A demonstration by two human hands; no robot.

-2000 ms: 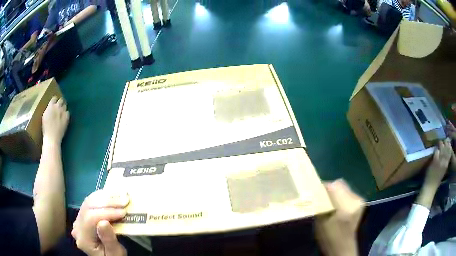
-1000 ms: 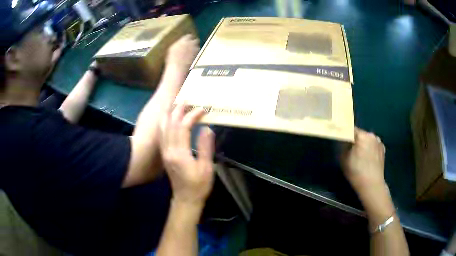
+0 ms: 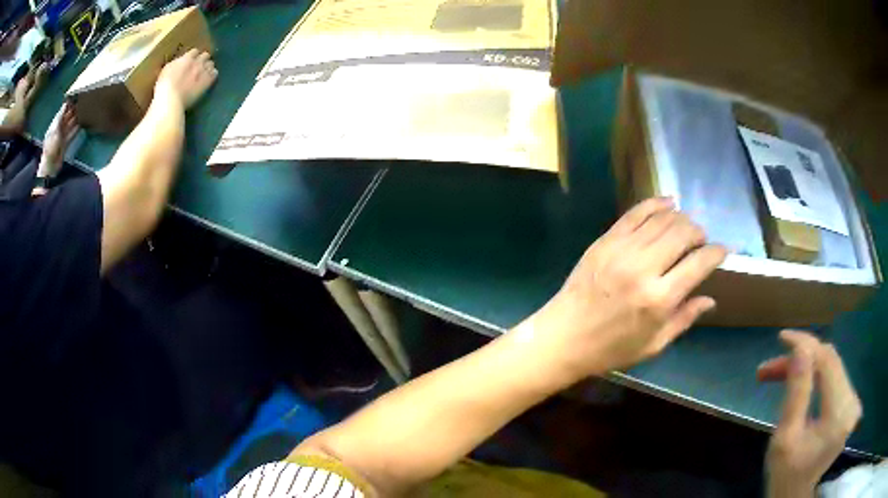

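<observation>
An open brown carton (image 3: 769,304) stands at the right on the bench, its raised lid dark behind it. It has a white inner rim, hazy film-wrapped contents and a narrow brown block down the middle. A white leaflet (image 3: 796,183) with a dark product picture lies on top. My left hand (image 3: 647,277) is at the carton's near left corner, fingertips over the rim and thumb by the outer front wall. My right hand is not in view. A closed printed carton (image 3: 389,109), marked KD-C02, lies at the upper middle, untouched.
Another hand (image 3: 813,404) with a pale sleeve is raised before the open carton. At the left, a person in dark clothing (image 3: 49,233) holds a closed carton (image 3: 136,58). The green bench (image 3: 438,224) has a metal front edge and a seam; a pale leg stands below.
The view has turned right. My hands have let go of the printed carton, which lies farther away. My left hand has moved right to the open carton, and my right hand has left view.
</observation>
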